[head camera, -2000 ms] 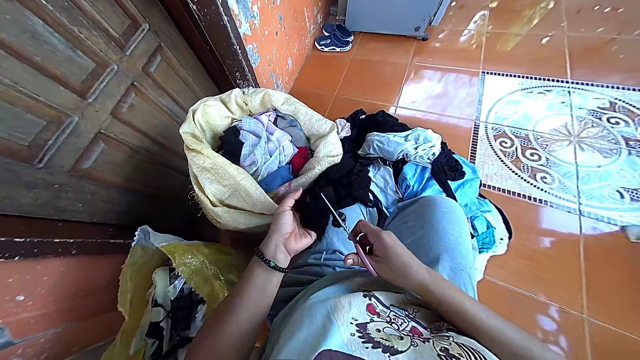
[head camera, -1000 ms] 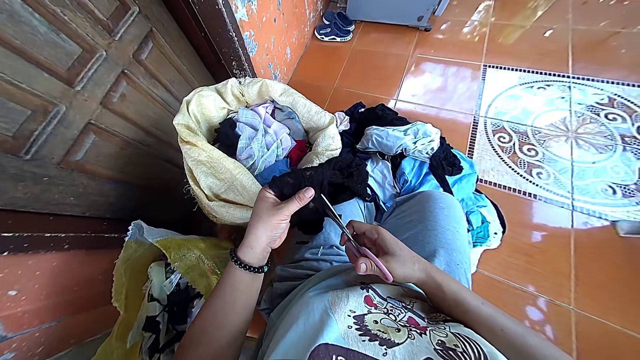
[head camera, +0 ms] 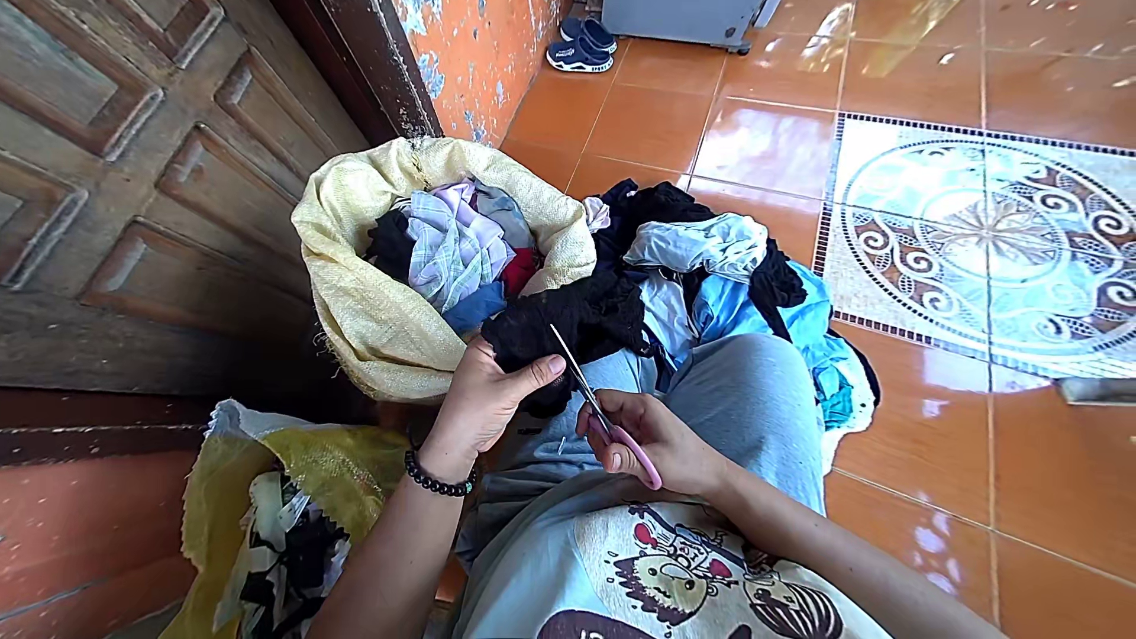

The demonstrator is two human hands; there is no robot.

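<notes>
My left hand [head camera: 486,401] grips the edge of a black lace-like cloth [head camera: 568,319], thumb on top, and wears a black bead bracelet [head camera: 438,479] at the wrist. The cloth lies over my lap, between the sack and the heap. In my right hand [head camera: 652,439] is a pair of scissors [head camera: 596,408] with pink handles; the blades point up and left, their tips over the black cloth. Whether the blades are parted is hard to tell. Beyond my left hand stands a cream woven sack [head camera: 364,311] with its rim rolled down, holding folded cloths [head camera: 457,248].
A heap of clothes [head camera: 701,244] lies on the tiled floor beside my knee. At lower left is a yellow woven bag [head camera: 209,524] with black and white scraps. A wooden door [head camera: 177,195] stands left. Clogs [head camera: 581,53] sit by the wall near a grey cabinet-like object [head camera: 674,19].
Since two seconds ago my left hand has shifted a little left, and more of the black cloth shows spread between it and the scissors. The scissors remain in my right hand.
</notes>
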